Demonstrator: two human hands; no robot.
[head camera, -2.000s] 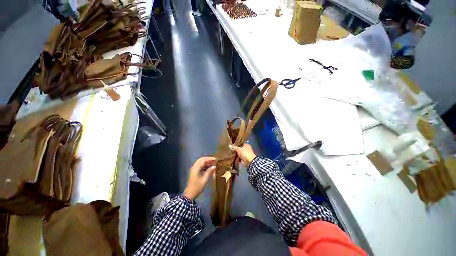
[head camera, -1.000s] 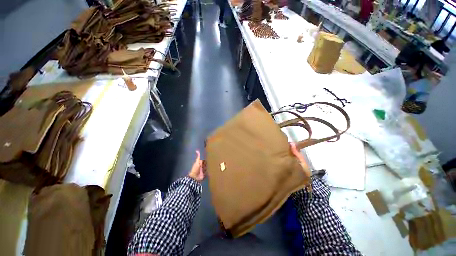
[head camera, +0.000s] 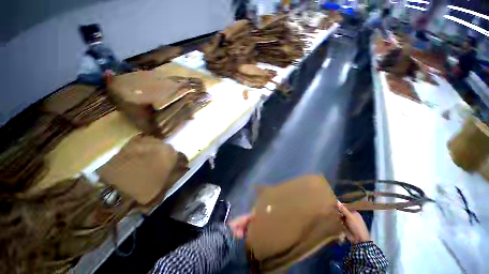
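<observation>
A tan-brown handbag (head camera: 292, 217) is held flat over the aisle, its face up with a small pale mark near the left side. Its long thin straps (head camera: 386, 195) stick out to the right, over the right table's edge. My left hand (head camera: 239, 226) grips the bag's left edge, partly hidden and blurred. My right hand (head camera: 354, 223) grips the right edge near the straps.
The left worktable (head camera: 193, 136) carries a bag stack (head camera: 145, 91), another bag pile (head camera: 140, 166) and a far heap (head camera: 252, 45). A seated person (head camera: 96, 56) is behind it. A shiny-topped stool or bin (head camera: 198, 203) stands below. The right table (head camera: 410, 139) holds a cardboard block (head camera: 469, 144).
The view has swung left, showing more of the left table and a person behind it. The bag was narrow edge-on, then turned face up; both hands still hold it.
</observation>
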